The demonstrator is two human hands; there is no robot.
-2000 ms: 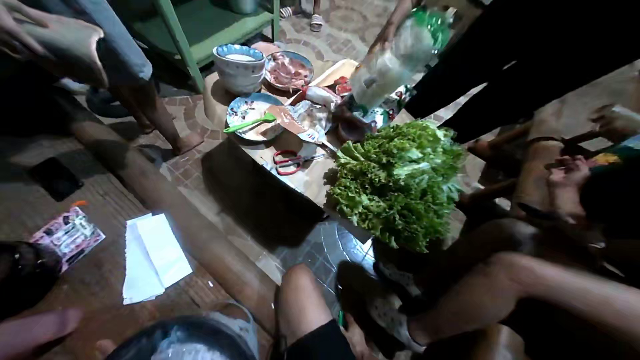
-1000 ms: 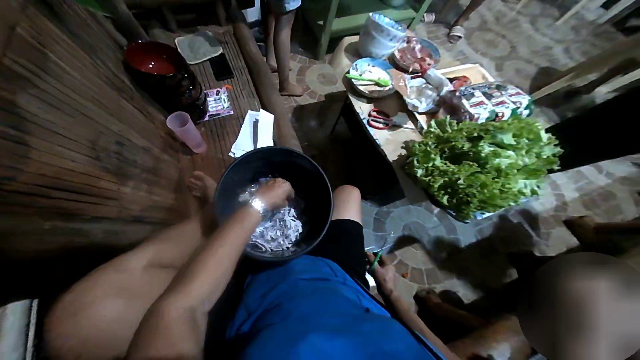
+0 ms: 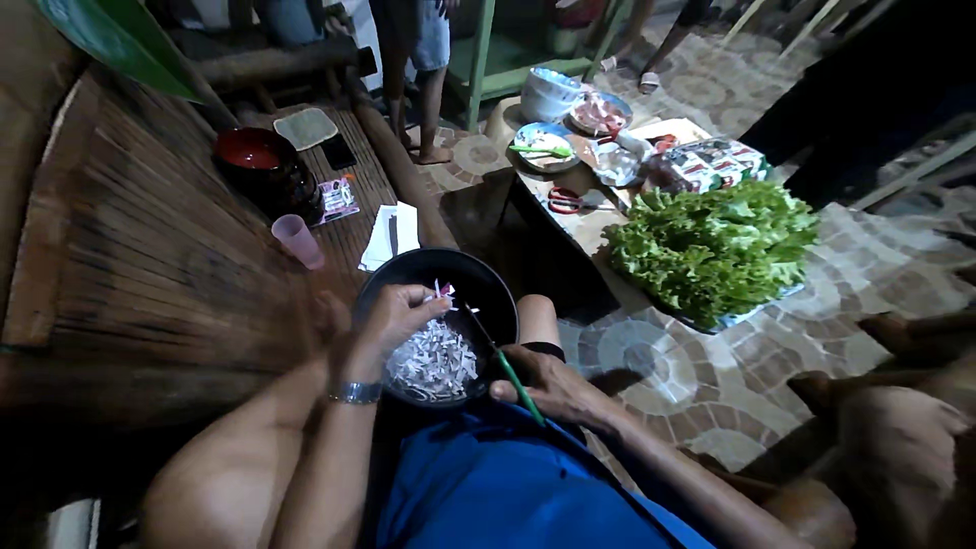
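A black bowl [image 3: 496, 286] rests at my lap, with a heap of small cut paper pieces [image 3: 433, 362] in it. Over the bowl's left side, my left hand [image 3: 402, 311] pinches a few paper strips [image 3: 444, 290] between thumb and fingers. My right hand [image 3: 545, 381], at the bowl's right rim, holds green-handled scissors [image 3: 518, 385]; their dark blades point up and left over the bowl, close to the strips. White paper sheets [image 3: 391, 235] lie on the wooden bench just beyond the bowl.
On the bench at left are a pink plastic cup [image 3: 298, 241], a dark pot with a red inside [image 3: 255, 149] and a phone [image 3: 338, 152]. A low table [image 3: 591, 225] at right holds lettuce [image 3: 713, 248], red-handled scissors [image 3: 566, 201], plates and meat. Other people's legs are at right and behind.
A second ago my left hand was down in the bowl; now it is raised with paper strips. My right hand has brought the green scissors from beside my leg up over the bowl.
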